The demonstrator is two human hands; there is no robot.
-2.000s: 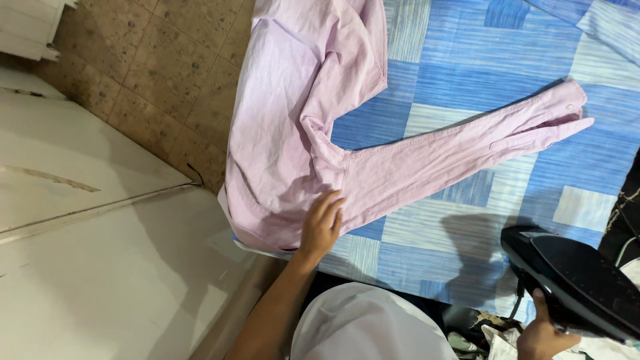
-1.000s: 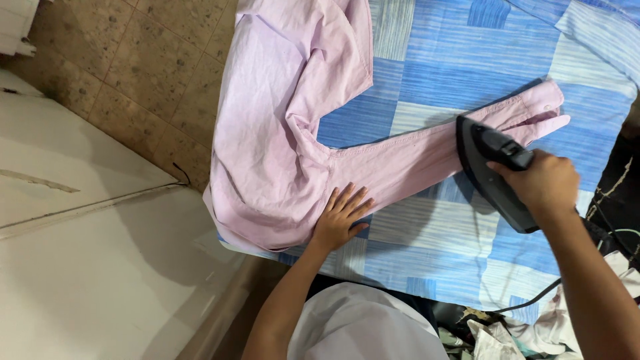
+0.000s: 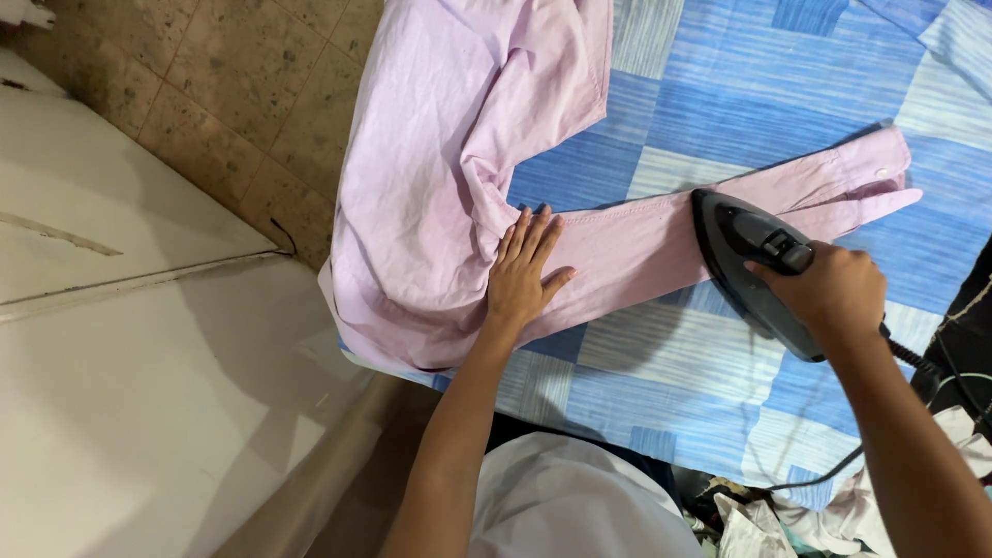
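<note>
A pale pink long-sleeved shirt point(image 3: 418, 163) lies on a blue and white patterned cloth point(image 3: 759, 85). Its sleeve stretches to the right, ending in a cuff with a button. My left hand point(image 3: 527, 267) rests flat, fingers apart, on the upper sleeve beside the bunched body of the shirt. My right hand point(image 3: 833, 291) grips the handle of a dark clothes iron point(image 3: 744, 271). The iron lies across the middle of the sleeve, its tip near the sleeve's upper edge and its rear over the patterned cloth.
The iron's cord point(image 3: 829, 469) trails by my right forearm. Crumpled fabrics point(image 3: 821, 511) lie below the cloth's lower right edge. A white panel point(image 3: 139, 372) stands at the left, with floor tiles point(image 3: 240, 85) behind it. Another light blue fabric point(image 3: 961, 39) shows at the top right.
My right hand has brought the iron from beyond the cloth's lower right edge onto the sleeve, then left along it. My left hand has shifted up on the sleeve and flattened.
</note>
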